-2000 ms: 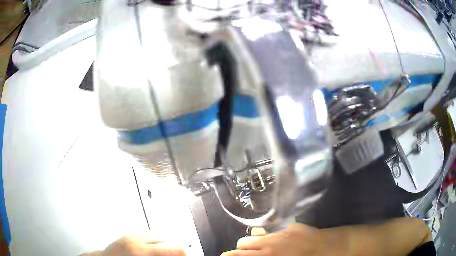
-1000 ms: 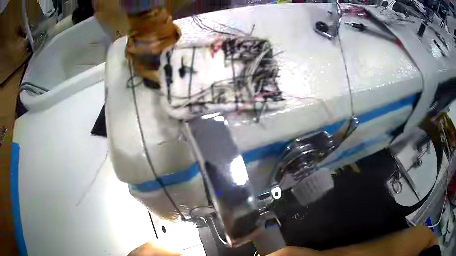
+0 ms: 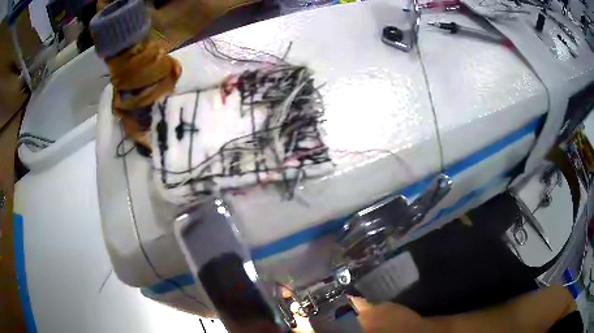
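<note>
The white sewing machine head with a blue stripe fills the middle. A shiny metal guard hangs on its left front, and a grey ribbed knob sits further right. A black panel lies below and right of the head. My right hand is at the bottom edge, with the forearm lying over the black panel's near part. Its fingers are hidden by the machine parts and cut off by the edge, so its grip does not show. My left hand is not in view. The needle area is hidden.
A white patch with black lines and thread ends is on the head top, beside a grey-capped post in tan wrap. A thin dark pen-like tool lies there. Long thin metal scissors or tweezers lie right. Blue tape edges the table left.
The view has shifted, so the machine head's top and the capped post now show. My left hand has gone out of the picture at the bottom. My right forearm stays at the lower right.
</note>
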